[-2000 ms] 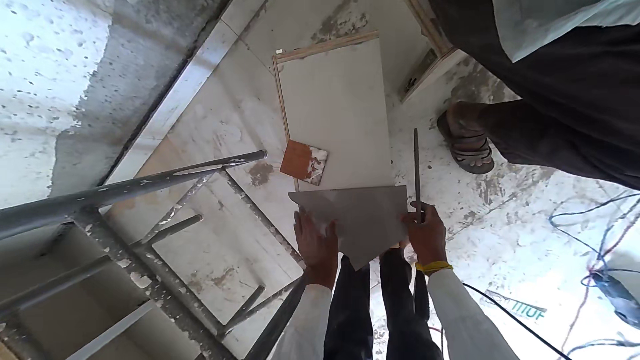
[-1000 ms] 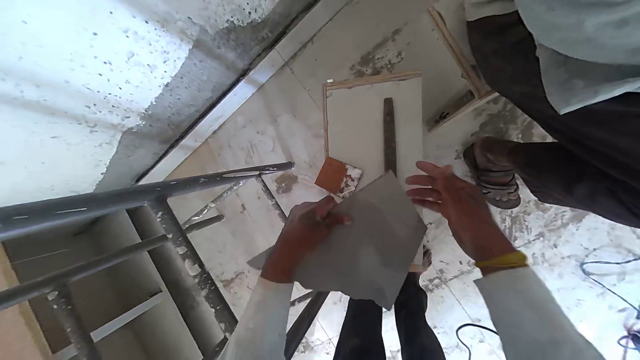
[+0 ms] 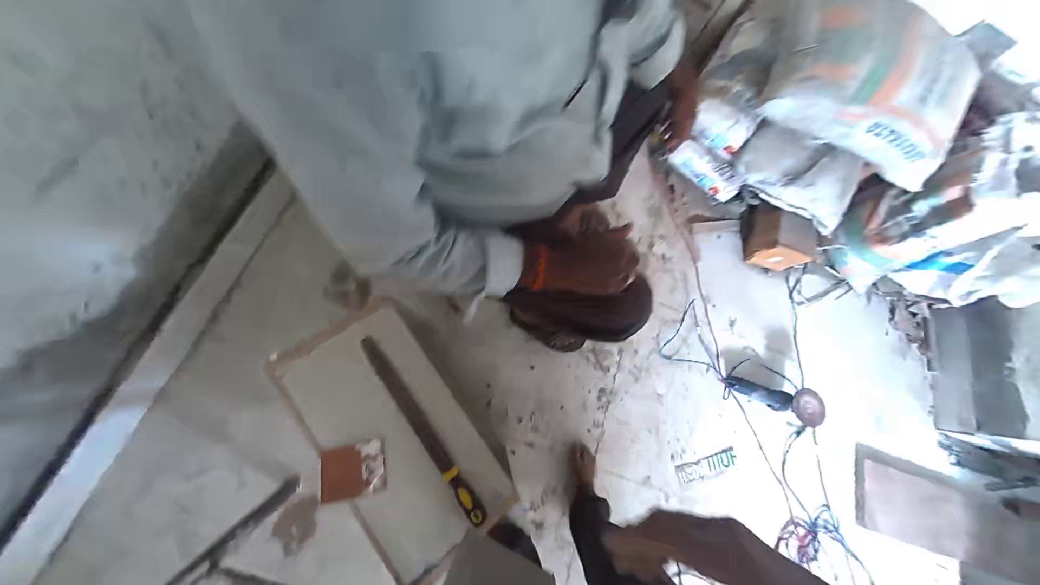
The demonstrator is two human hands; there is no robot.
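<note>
A blurred part of my right hand [image 3: 699, 544] shows at the bottom edge; its fingers are unclear and it appears apart from the grey sheet. My left hand is out of view. The corner of the smooth grey sheet [image 3: 496, 562] shows at bottom centre, near the handle end of a long flat-bladed hand tool [image 3: 418, 422], possibly a file, with a yellow and black handle. That tool lies across a pale board [image 3: 349, 398] with raw edges. An orange-brown square piece [image 3: 342, 474], whitish at one side, rests at the board's left edge.
Another person in a pale shirt [image 3: 504, 154] crouches or bends close by, one hand [image 3: 581, 260] near the knee. An angle grinder [image 3: 764, 394] and cables lie right. Sacks [image 3: 877, 89] and a cardboard box [image 3: 780, 236] are upper right. A metal frame bar [image 3: 244, 524] stands lower left.
The view has swung far to the right. My right hand held the long tool two seconds ago and was off it, fingers spread, one second ago. The other person's upper body and hand have come into view.
</note>
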